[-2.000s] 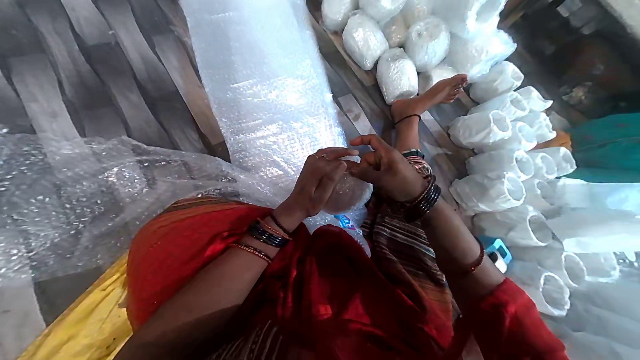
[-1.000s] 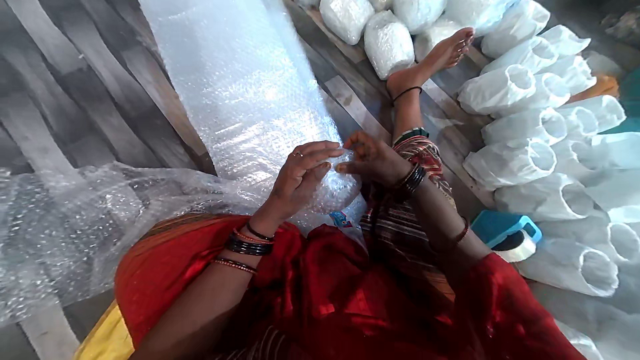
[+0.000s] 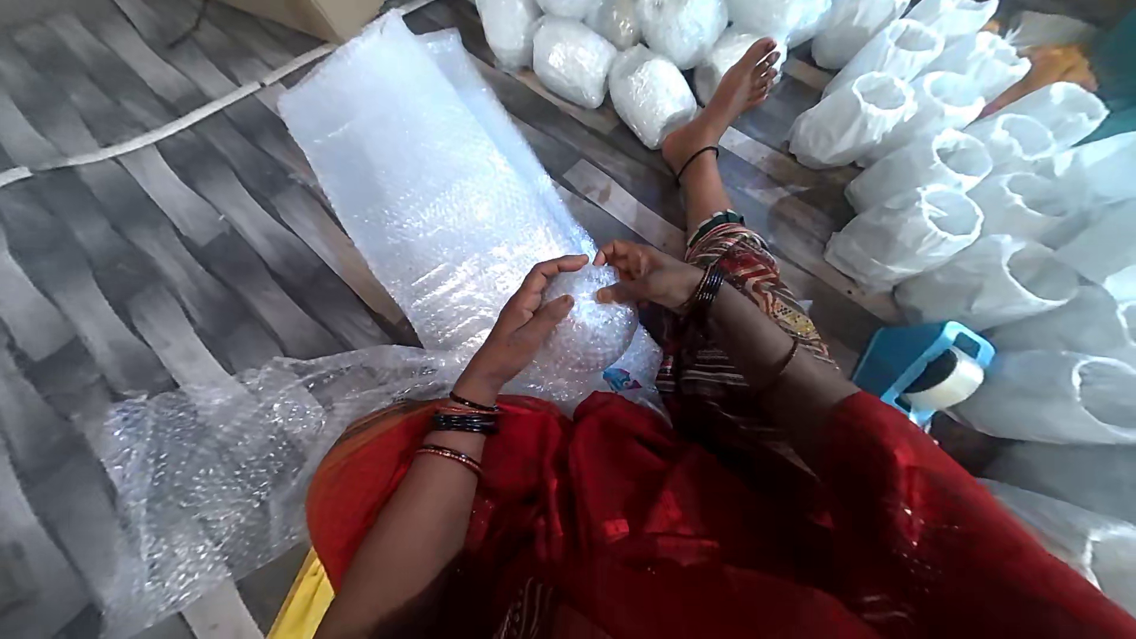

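Observation:
A rounded bundle in bubble wrap (image 3: 590, 333) stands in my lap area, between both hands. My left hand (image 3: 531, 311) curves round its left side, with the thumb and fingertips at its top. My right hand (image 3: 643, 275) touches the top from the right, fingers bent. What is inside the wrap cannot be made out. Beyond the bundle a flat stack of bubble wrap sheets (image 3: 426, 177) lies on the floor. A loose, crumpled bubble wrap sheet (image 3: 222, 470) spreads to the left. A small blue printed patch (image 3: 621, 380) shows beside the bundle's base.
Several wrapped bundles (image 3: 652, 93) stand near my outstretched foot. Rows of white open-topped sleeves (image 3: 950, 222) fill the right side. A blue tape dispenser (image 3: 887, 355) with a tape roll lies by my right elbow. A cardboard box (image 3: 311, 13) is at the top; yellow material (image 3: 303, 599) lies bottom left.
Both hands stay at the bundle; they were close together over its top and now are spread around its upper part. The view has shifted, showing more of the sheet stack.

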